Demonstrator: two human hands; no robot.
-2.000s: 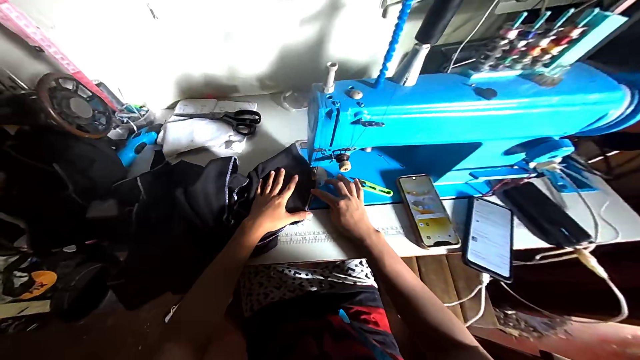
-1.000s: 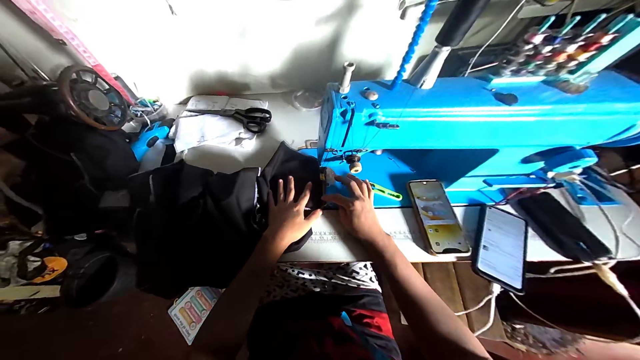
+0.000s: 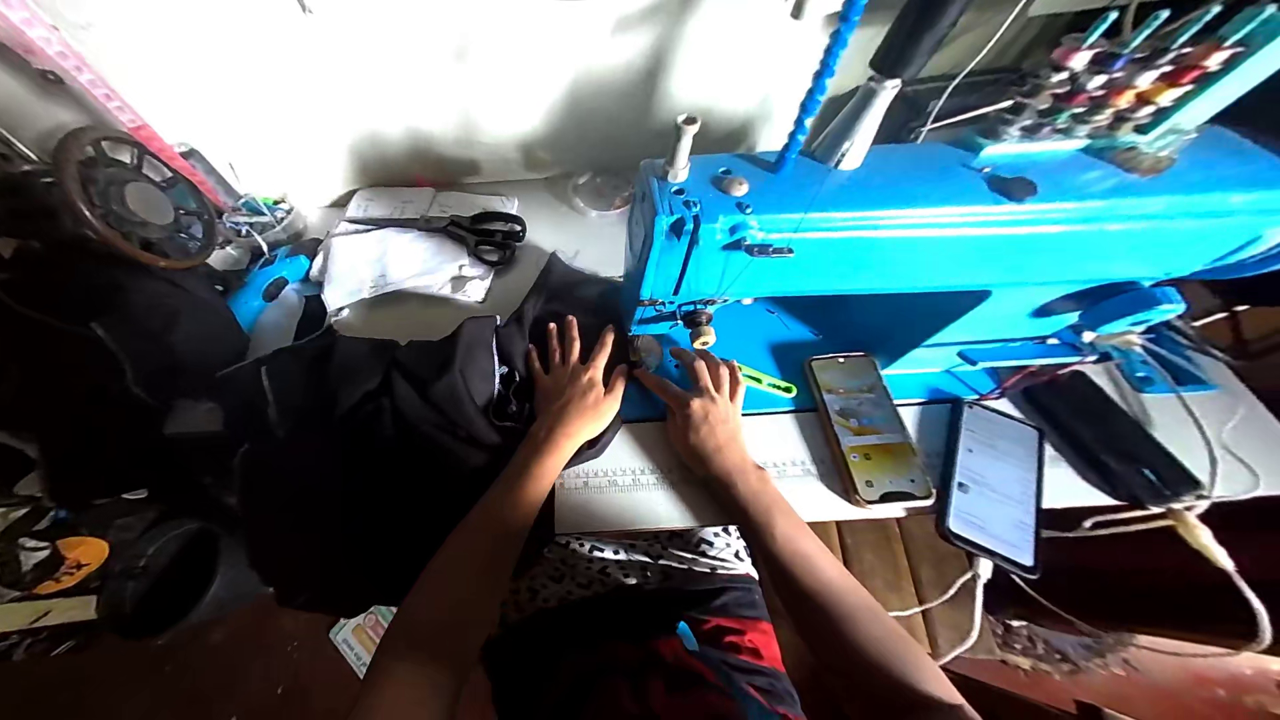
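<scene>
A blue sewing machine [image 3: 850, 225] stands on the white table, its needle end toward the middle of the view. Black fabric [image 3: 400, 440] lies in folds left of the needle area and hangs over the table's front edge. My left hand [image 3: 573, 390] rests flat on the fabric with fingers spread. On the machine bed beside the presser foot area is my right hand [image 3: 703, 410], its fingers bent and its fingertips close to the fabric's right edge; whether it pinches anything is hidden. A green-handled tool [image 3: 768, 381] lies just right of those fingers.
Two phones [image 3: 868, 430] [image 3: 993, 485] lie at the table's front edge, near a black case [image 3: 1110, 435] and white cables. Black-handled scissors [image 3: 488, 236] rest on white cloth [image 3: 400, 262] at the back left. A printed ruler scale [image 3: 620, 480] runs along the front edge. Thread spools [image 3: 1130, 85] stand above the machine.
The view has shifted somewhat. Both hands stay beside the needle area, the left on the black fabric; no clear grasp or release shows.
</scene>
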